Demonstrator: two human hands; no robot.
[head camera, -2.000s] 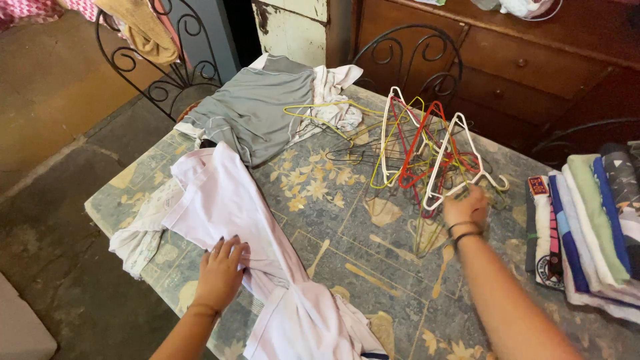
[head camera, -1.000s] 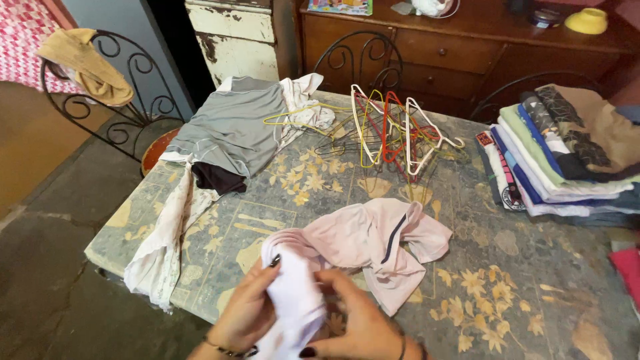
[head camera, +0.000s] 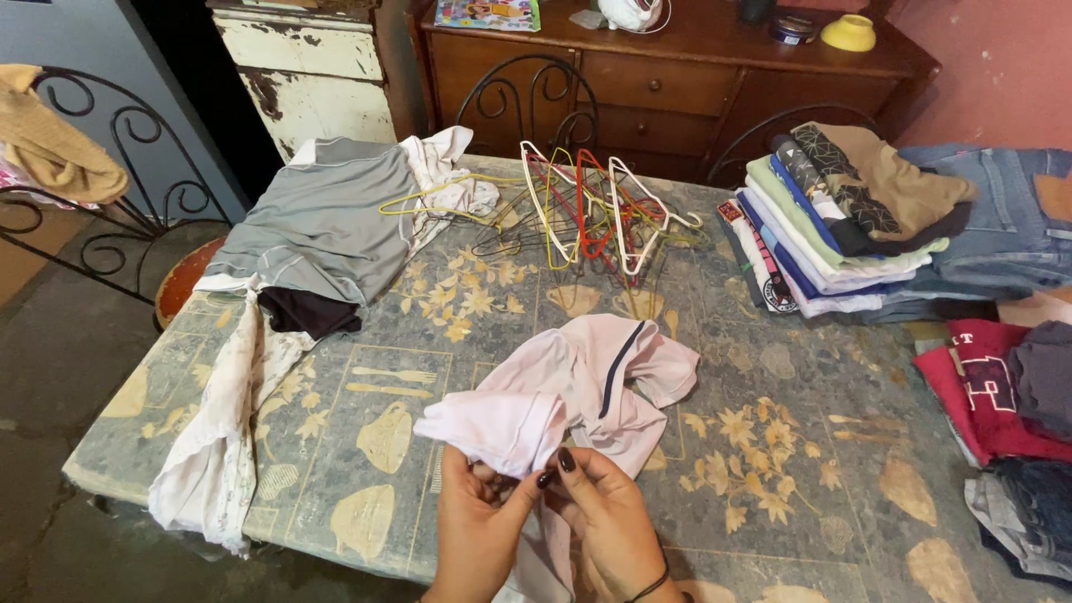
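Near the table's front edge my left hand (head camera: 486, 519) grips a bunched part of a pale pink-white garment (head camera: 502, 427). Close beside it, my right hand (head camera: 603, 511) pinches the same cloth between thumb and fingers. The rest of the garment, with a dark stripe, spreads over the patterned tablecloth (head camera: 385, 511) beyond the hands, and part hangs down between the wrists. At the back left lie a grey garment (head camera: 335, 209), a dark cloth (head camera: 306, 314) and a white printed cloth (head camera: 218, 444) that drapes over the edge. Tangled white, red and yellow hangers (head camera: 586, 209) lie at the back.
Folded clothes are stacked (head camera: 837, 234) at the right, beside jeans (head camera: 988, 218). A red garment (head camera: 988, 385) and dark clothes lie nearer on that side. Metal chairs (head camera: 536, 67) stand around the table, one with a tan cloth (head camera: 59, 142). Behind is a wooden dresser (head camera: 653, 75).
Two seconds ago the pale garment lay stretched at the left, with my left hand on it and my right hand at the hangers. Now both hands hold it, bunched, nearer the middle. The view has shifted.
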